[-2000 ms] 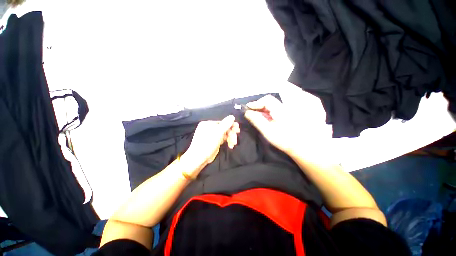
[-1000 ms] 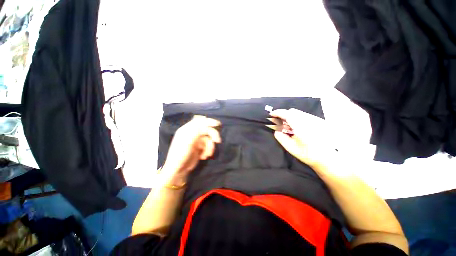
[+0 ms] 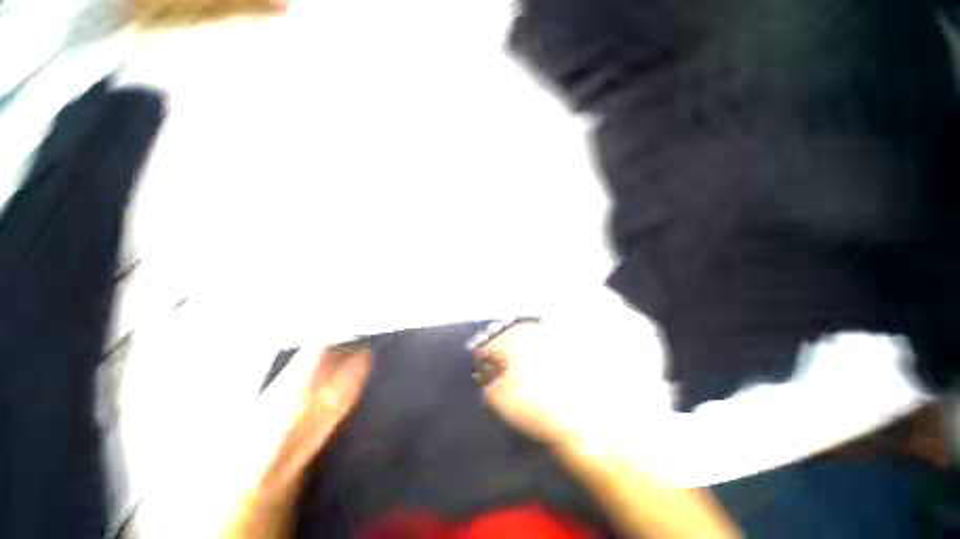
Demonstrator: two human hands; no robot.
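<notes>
The black garment (image 3: 421, 411) lies at the front edge of the white table and over my lap, its top edge towards the table. The frame is blurred. My left hand (image 3: 335, 384) is at the garment's left side, with a small corner of black cloth beyond it; its fingers are blurred. My right hand (image 3: 516, 368) is at the garment's upper right. A small dark and reddish thing, likely the snips (image 3: 487, 368), shows in its fingers. A small white tag (image 3: 484, 335) shows at the top edge beside the fingertips.
A large black garment heap (image 3: 758, 211) lies on the right of the white table (image 3: 379, 168). A long black bundle (image 3: 68, 274) lies at the left. A brown fluffy item (image 3: 200, 8) shows at the top left. A red apron part (image 3: 526, 523) is at the bottom.
The view has shifted and blurred, so the garment sits lower in the picture. My left hand has moved from over the cloth to its left edge. My right hand stays near the tag.
</notes>
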